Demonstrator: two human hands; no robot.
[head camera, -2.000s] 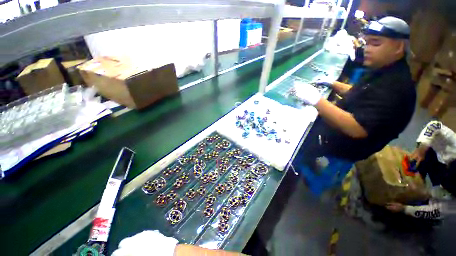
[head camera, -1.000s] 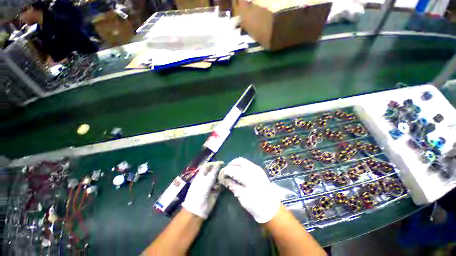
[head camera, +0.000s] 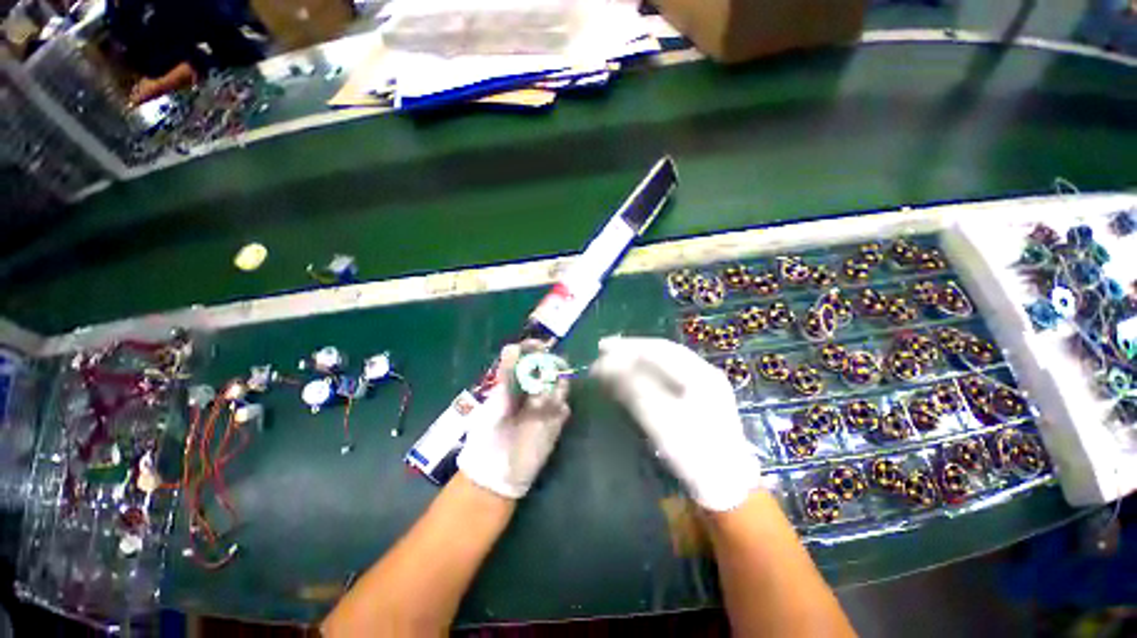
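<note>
My left hand (head camera: 514, 430), in a white glove, holds a small round part (head camera: 540, 373) with a green-white ring between its fingertips. My right hand (head camera: 680, 411), also white-gloved, is just right of it with fingertips pinched near a thin wire or end at the part; what they grip is too small to tell. A long slim box (head camera: 607, 256), black, white and red, lies diagonally on the bench behind and partly under my left hand. A clear blister tray (head camera: 798, 481) with rows of copper-brown wound stators (head camera: 862, 415) is right of my right hand.
A white foam board (head camera: 1017, 337) with blue-green stators is at far right. Small motors (head camera: 318, 391) with lead wires and a left parts tray (head camera: 94, 499) are at left. Beyond the green belt (head camera: 436, 187) are stacked papers (head camera: 499, 69), a carton (head camera: 773, 28) and part of a person.
The view has turned from the right side of the line to the bench before me. My hands have moved slightly apart, and the green-white round part now shows in my left hand.
</note>
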